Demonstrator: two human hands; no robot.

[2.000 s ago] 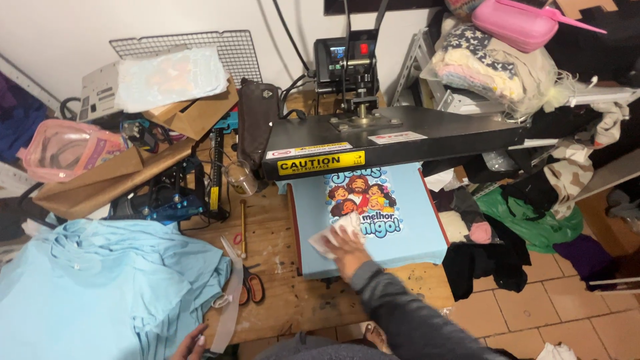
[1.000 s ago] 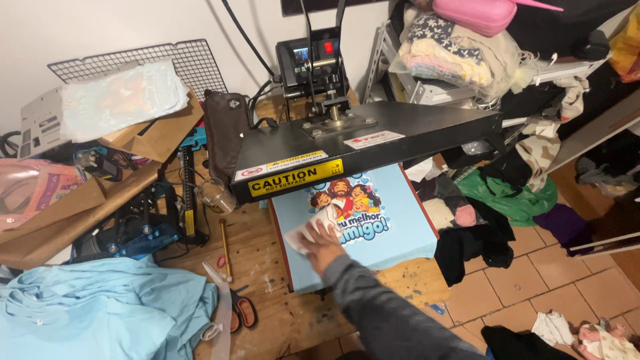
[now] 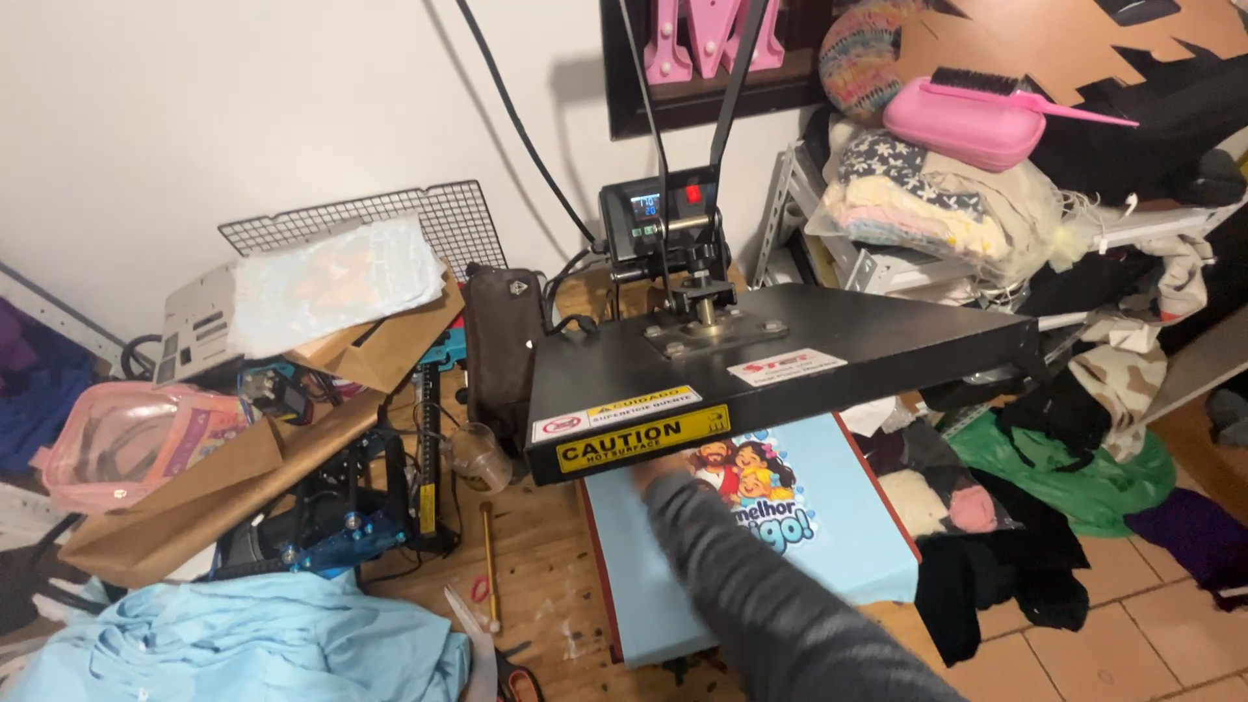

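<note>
A light blue T-shirt (image 3: pixel 643 585) lies flat on the lower bed of a heat press, with a printed cartoon design (image 3: pixel 756 487) facing up. The black upper platen (image 3: pixel 780 361), bearing a yellow caution label, is above the shirt's far part. My right hand (image 3: pixel 663 473), in a dark grey sleeve, reaches over the shirt to the platen's front edge; its fingers are mostly hidden and blurred, so what it holds cannot be seen. My left hand is out of view.
Crumpled light blue fabric (image 3: pixel 244 643) lies at lower left, beside orange-handled scissors (image 3: pixel 517 678) and a pencil (image 3: pixel 489 565). A clear cup (image 3: pixel 478 458) and a brown pouch (image 3: pixel 504 351) are left of the press. Clothes and a green plastic bag (image 3: pixel 1063 473) lie at right.
My right hand has moved from the lower left of the print up to the platen's front edge. The white cloth or paper it held is now out of sight. My left hand has left the view.
</note>
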